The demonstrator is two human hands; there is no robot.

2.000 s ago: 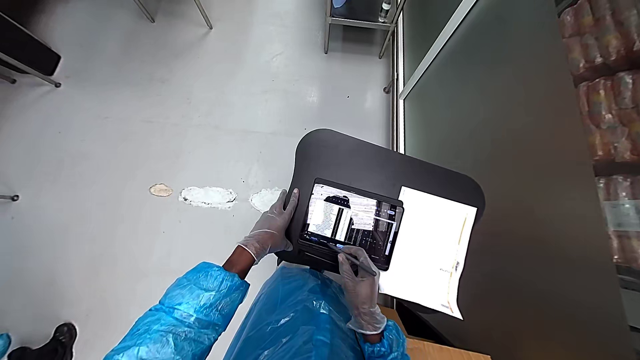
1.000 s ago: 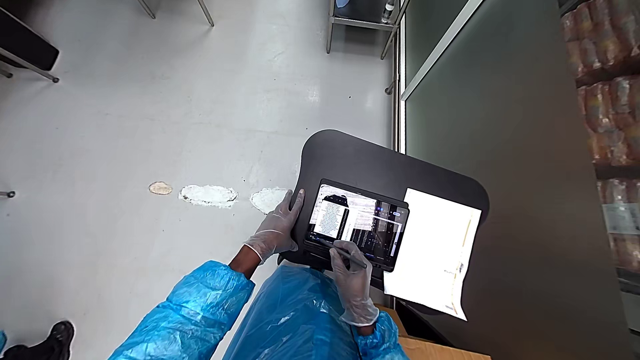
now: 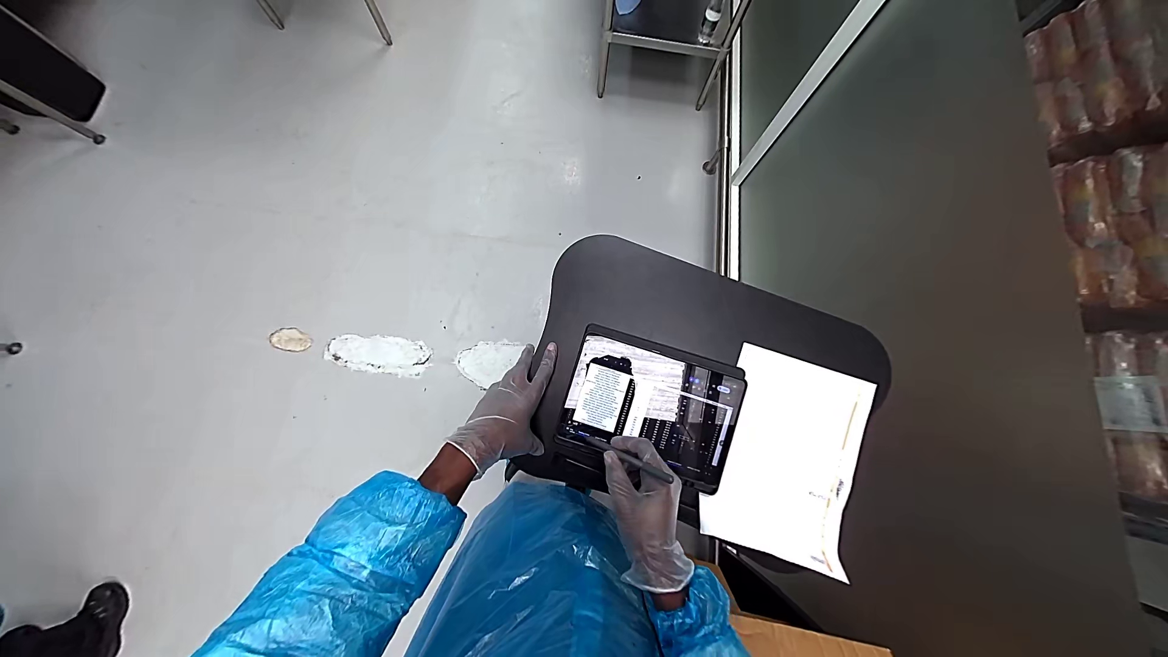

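Observation:
My left hand [image 3: 506, 406], in a clear glove, grips the left edge of a dark board [image 3: 639, 274] with rounded corners. On the board lies a tablet [image 3: 662, 401] in a black case, its screen lit. A stylus [image 3: 639, 461] is in my gloved right hand [image 3: 643, 502], its tip at the lower edge of the tablet. Right of the tablet, a white paper sheet [image 3: 785, 456] with some writing hangs slightly past the board's edge. Blue plastic sleeves cover both forearms.
A metal stand [image 3: 666, 41] with a bottle [image 3: 710, 23] is at the top. Frosted panels [image 3: 912, 228] rise at the right, beside stacked wrapped packs [image 3: 1104, 219]. Cardboard [image 3: 803, 639] lies below the board. A person's black shoe [image 3: 105, 607] shows lower left. Worn patches [image 3: 379, 354] mark the floor.
My right hand has shifted slightly with the stylus along the tablet's lower edge. My left hand keeps its place on the board.

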